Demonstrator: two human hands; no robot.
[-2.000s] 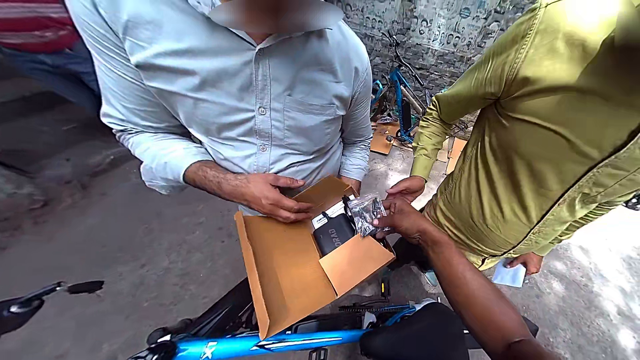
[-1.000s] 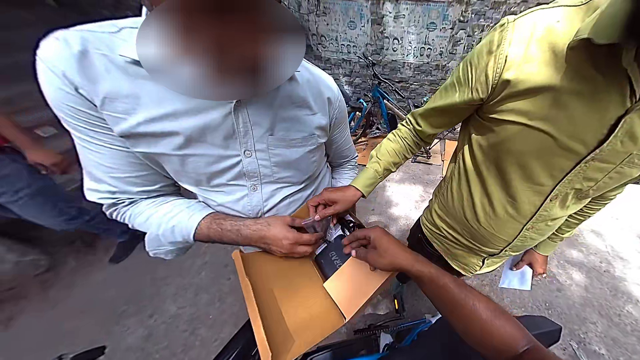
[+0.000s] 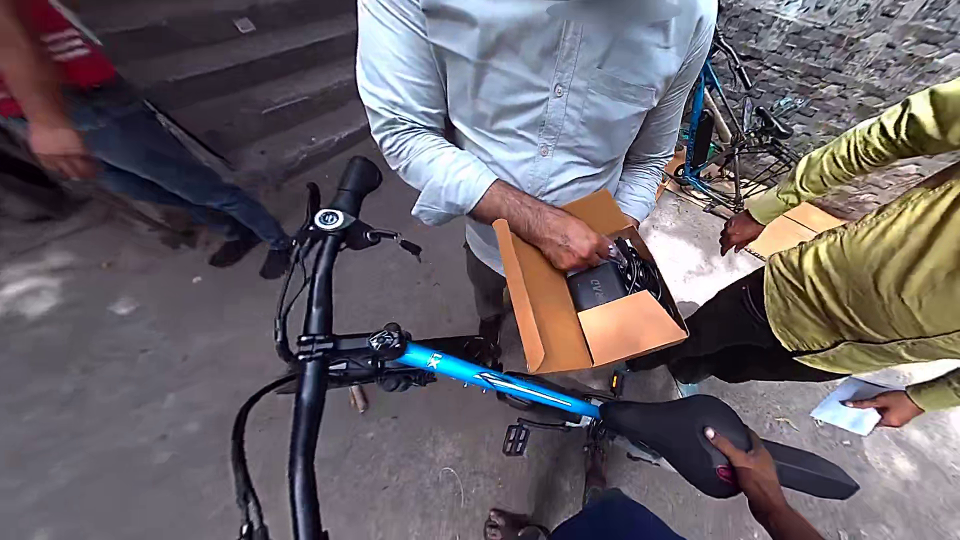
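My right hand (image 3: 750, 465) grips the rear of the black bicycle saddle (image 3: 686, 439), thumb on top. My left hand is not in view. The bicycle's blue frame tube (image 3: 487, 381) runs leftward from the saddle to the black handlebar (image 3: 311, 390), which has a grip and brake lever at its far end. Beyond the tube, a person in a light blue shirt holds an open cardboard box (image 3: 634, 330). That person's hand (image 3: 577, 244) reaches into it, beside a black adapter-like block (image 3: 598, 288) and coiled black cable (image 3: 641, 274).
At right, a person in a green shirt holds folded paper (image 3: 847, 405). Another blue bicycle (image 3: 697, 127) stands by the brick wall, near flattened cardboard (image 3: 795, 229). A person in jeans is at far left by concrete steps (image 3: 285, 105). A pedal (image 3: 516, 440) juts out below the frame.
My right hand has left the box and now holds the saddle. The green-sleeved person's hand has also withdrawn from the box. The view has shifted, showing more of the bicycle.
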